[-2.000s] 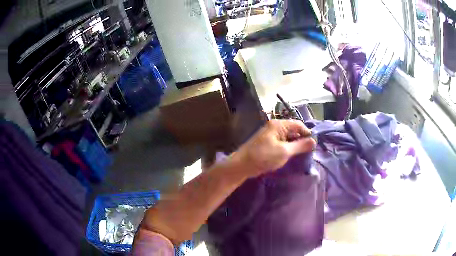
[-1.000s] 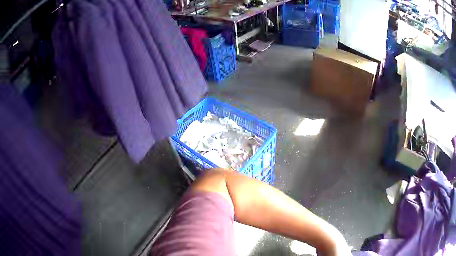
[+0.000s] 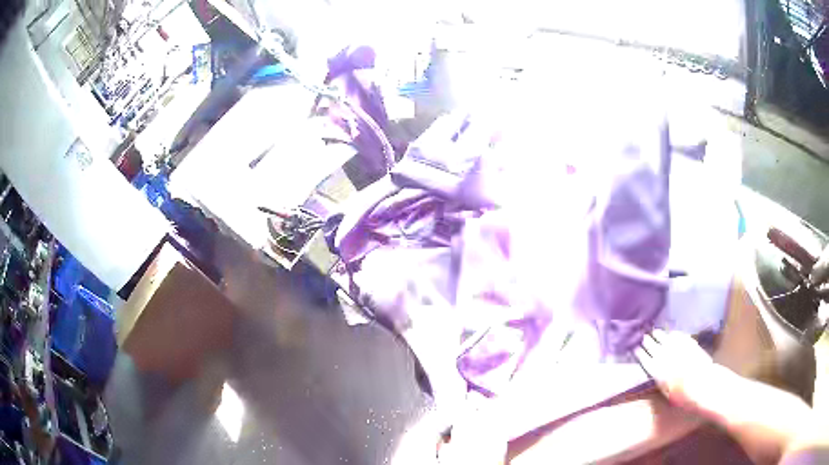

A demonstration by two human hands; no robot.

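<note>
A lilac-purple garment (image 3: pixel 632 227) lies over the board, partly washed out by glare, with a narrow sleeve-like part towards the right. More crumpled purple cloth (image 3: pixel 423 213) lies left of it. My right hand (image 3: pixel 668 363) comes in from the lower right, its fingertips at the lower end of the sleeve-like part; whether they grip it cannot be told. A pale, overexposed shape at the bottom centre may be part of my left hand or arm; glare hides what it is. A dark iron (image 3: pixel 791 272) with a reddish handle stands at the right edge.
A cardboard box (image 3: pixel 173 318) stands on the floor at the left, below a white panel (image 3: pixel 73 173). A pale table (image 3: pixel 264 154) stands beyond, with dark purple cloth (image 3: pixel 364 100) behind it. Blue crates (image 3: pixel 82 313) are at the far left.
The view has swung right from the floor, crate and hanging purple cloth to the board. The outstretched left arm is no longer clearly seen; my right hand now shows at the garment.
</note>
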